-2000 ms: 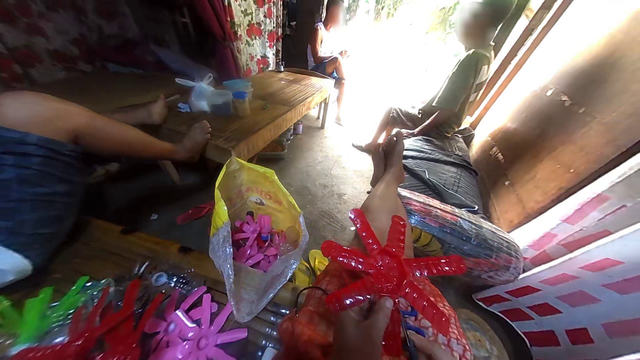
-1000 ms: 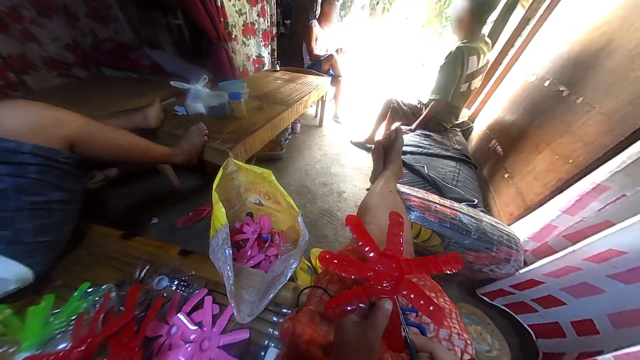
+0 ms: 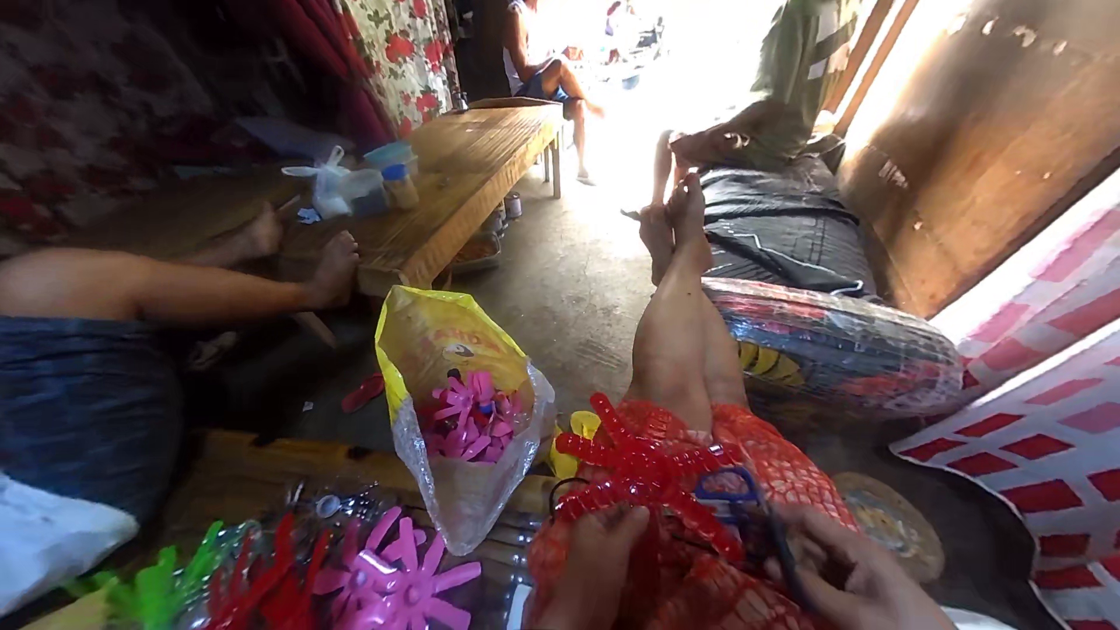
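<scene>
A red translucent plastic flower-shaped piece (image 3: 643,472) with long ridged arms is spread above the red patterned cloth (image 3: 787,455) on my lap. My left hand (image 3: 599,556) pinches it at its near side. At the right, my right hand (image 3: 844,560) is closed around a dark handle, apparently of scissors (image 3: 783,547); their blades cannot be made out. Blue handle loops (image 3: 726,486) show between the red piece and this hand; whether they belong to the same tool is unclear. Pink flower-shaped pieces (image 3: 420,573), red ones (image 3: 262,582) and green ones (image 3: 157,586) lie at lower left.
A yellow and clear plastic bag (image 3: 437,332) holding pink pieces stands open left of my lap. Beyond it is a wooden bench (image 3: 472,157) with containers (image 3: 401,185). A person's legs (image 3: 219,284) extend from the left. Other people sit near the doorway. A plastic-wrapped bundle (image 3: 849,350) lies at right.
My right hand has moved right, away from the red piece, with the dark handle. The red piece has tilted, and my left hand still holds it.
</scene>
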